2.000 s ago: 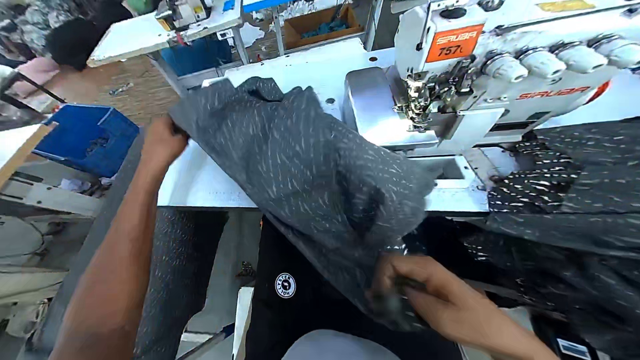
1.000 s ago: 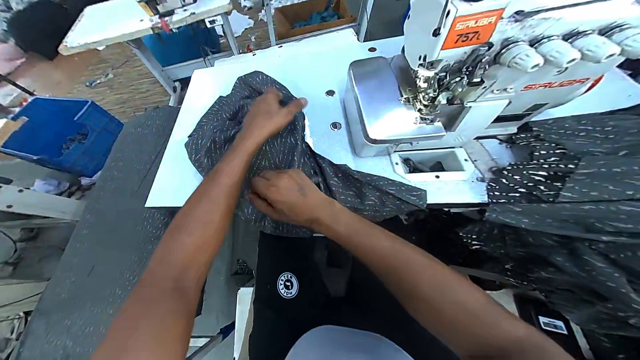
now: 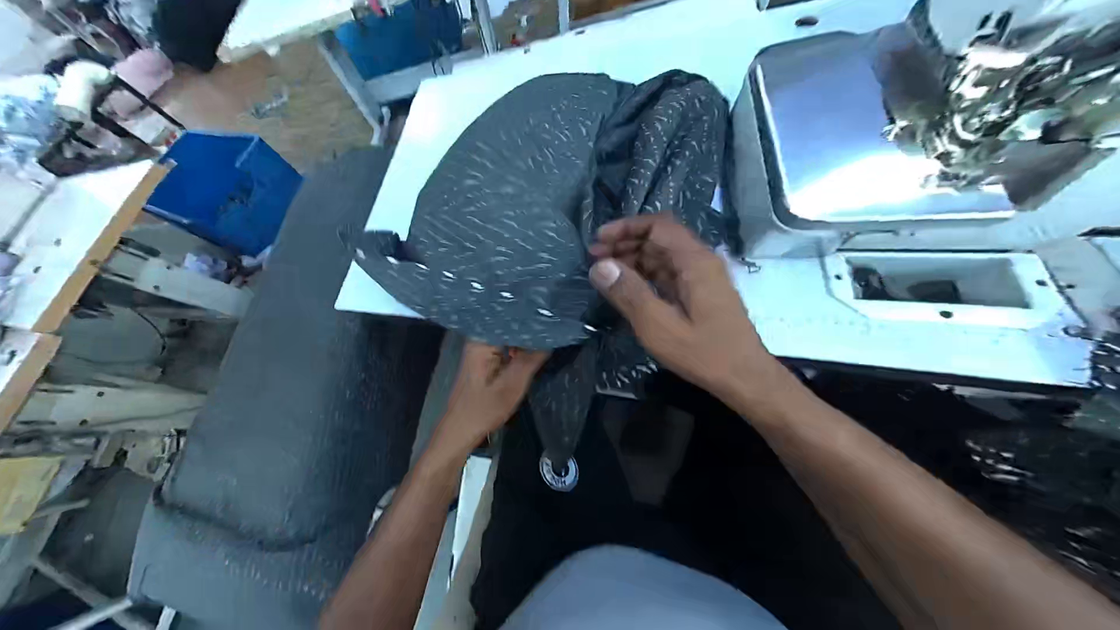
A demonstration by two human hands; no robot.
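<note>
A dark grey fabric piece with white flecks lies bunched over the white table of an industrial sewing machine, part of it lifted and blurred. My left hand is under the near edge of the fabric, its fingertips hidden by the cloth; it seems to grip it from below. Above the right side of the cloth is my right hand, thumb and fingers curled close together at a fold. Whether they pinch the fold cannot be made out. A corner of fabric hangs down between my hands over my lap.
The machine's metal cover plate stands right of the fabric. A long grey padded surface or cloth runs along the left. Beyond it are a blue bin and a wood-edged table. Dark flecked fabric lies at lower right.
My left hand has moved from on top of the fabric to beneath its near edge. My right hand has moved to the fabric's right side. The cloth is lifted and turned. The view is nearer.
</note>
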